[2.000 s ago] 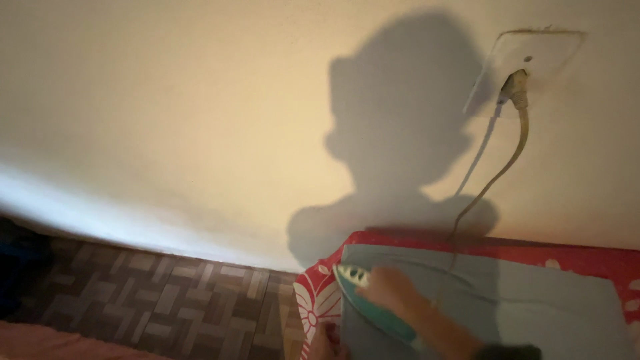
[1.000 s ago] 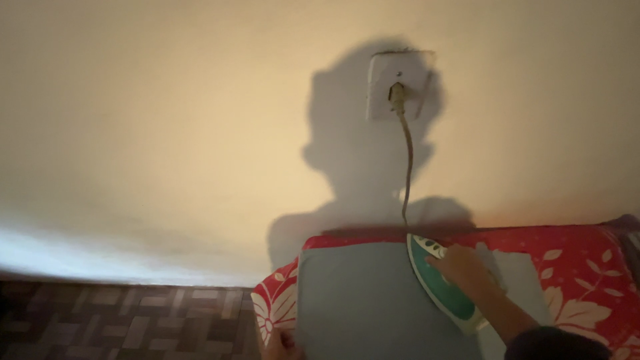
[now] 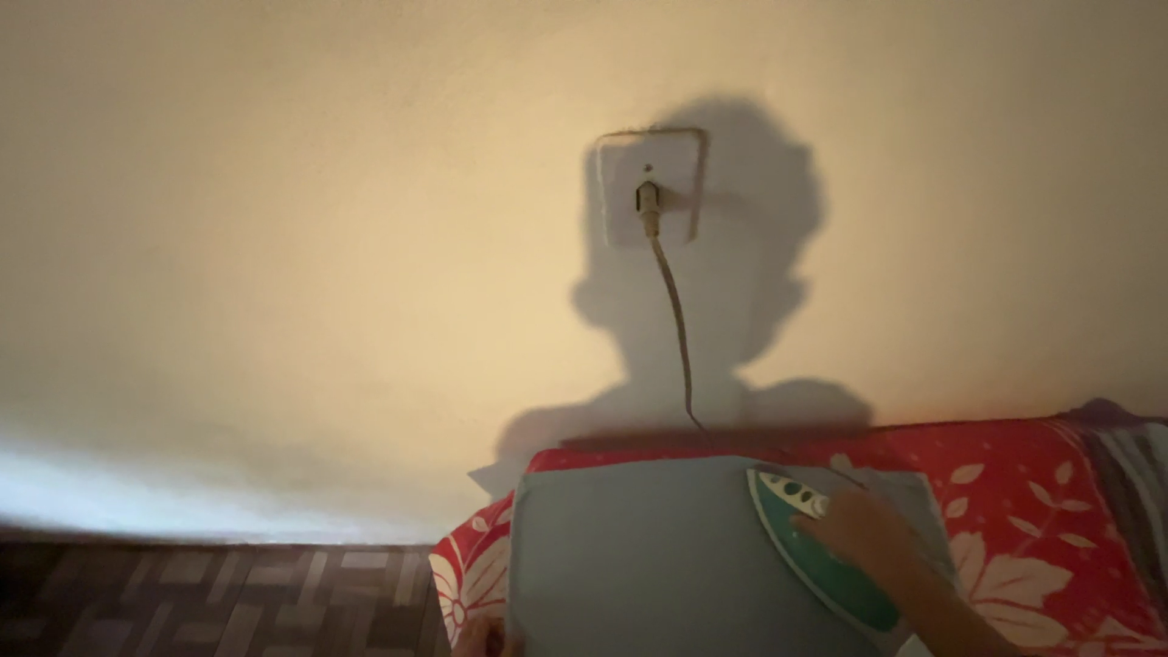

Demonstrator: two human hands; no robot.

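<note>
My right hand [image 3: 862, 534] is closed round the handle of a green and white clothes iron [image 3: 803, 557]. The iron lies on the right part of a grey-blue cloth [image 3: 639, 557], its tip toward the wall. Under the cloth is a red fabric with a pale flower and leaf pattern [image 3: 1013, 511]. At the lower edge of the view my left hand [image 3: 481, 636] rests by the cloth's left edge, mostly cut off, so its grip is not clear.
A power cord [image 3: 677, 310] hangs from a plug in a wall socket [image 3: 620, 173] and runs down behind the red fabric's far edge. Patterned floor [image 3: 228, 598] lies at the lower left. A striped fabric [image 3: 1136, 484] is at the far right.
Two seconds ago the iron was at the cloth's left end; it now stands on the right part, still in my right hand. The view has shifted.
</note>
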